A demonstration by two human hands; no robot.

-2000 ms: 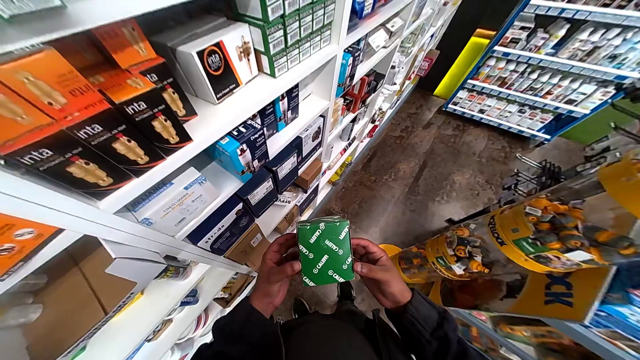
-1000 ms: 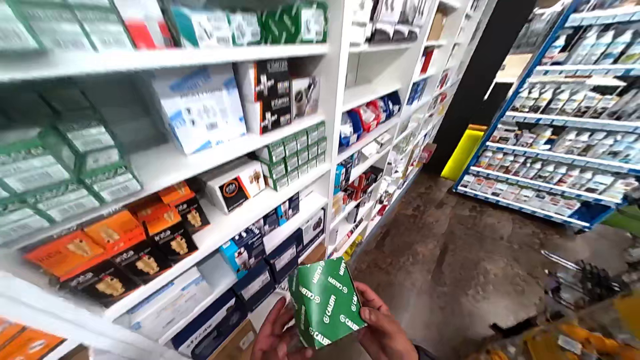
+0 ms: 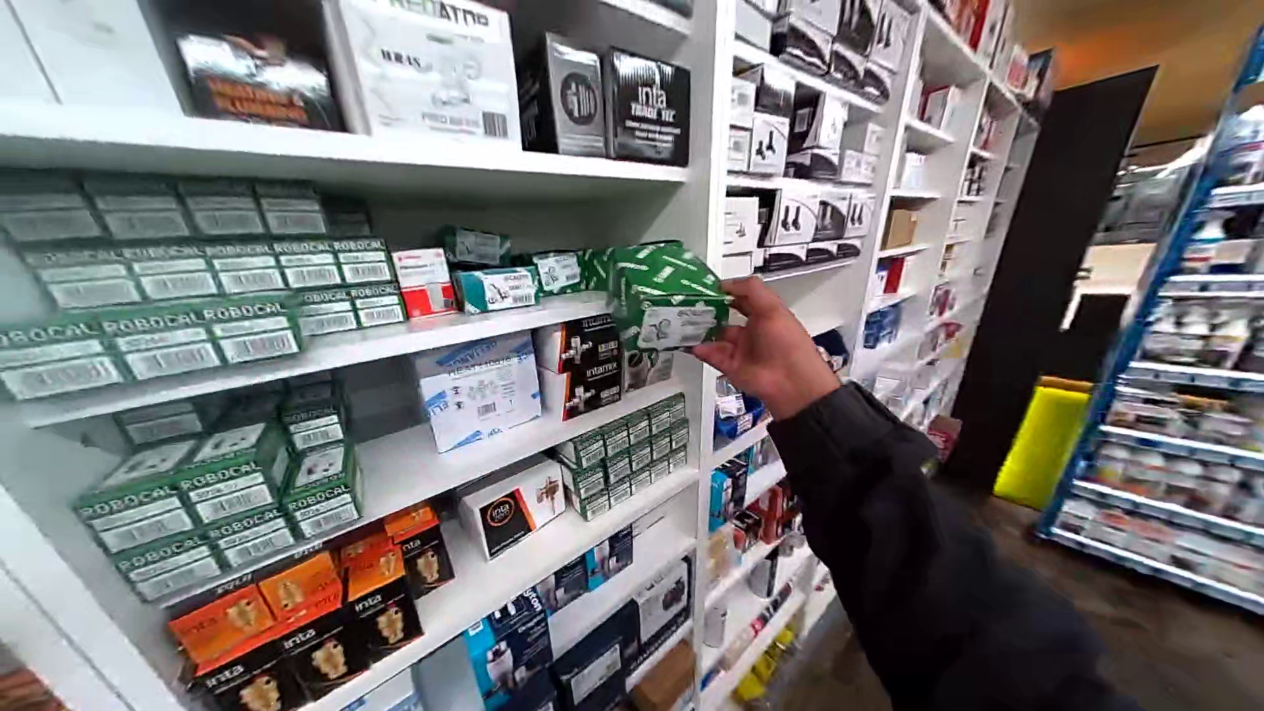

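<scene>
My right hand point(image 3: 775, 346), in a dark sleeve, grips the right side of a green patterned cardboard box point(image 3: 667, 296) with a white label. The box is at the front of a white shelf point(image 3: 395, 341), near its right end by the upright. Beside it, to the left, stand a smaller green box point(image 3: 558, 272), a teal-and-white box point(image 3: 497, 289) and a red-and-white box point(image 3: 423, 281). Whether the held box rests on the shelf cannot be told. My left hand is out of view.
Stacked green boxes point(image 3: 168, 341) fill the shelf's left part. Below are a white-and-blue box point(image 3: 479, 390) and orange-and-black boxes point(image 3: 306, 592). A white upright point(image 3: 709, 395) divides the shelving. A blue-framed rack point(image 3: 1165, 454) and a yellow panel point(image 3: 1043, 442) stand at the right.
Both hands were on the green box low in view; now only my right hand holds it, out at the shelf. My left hand has left the view. The view has swung up toward the shelves.
</scene>
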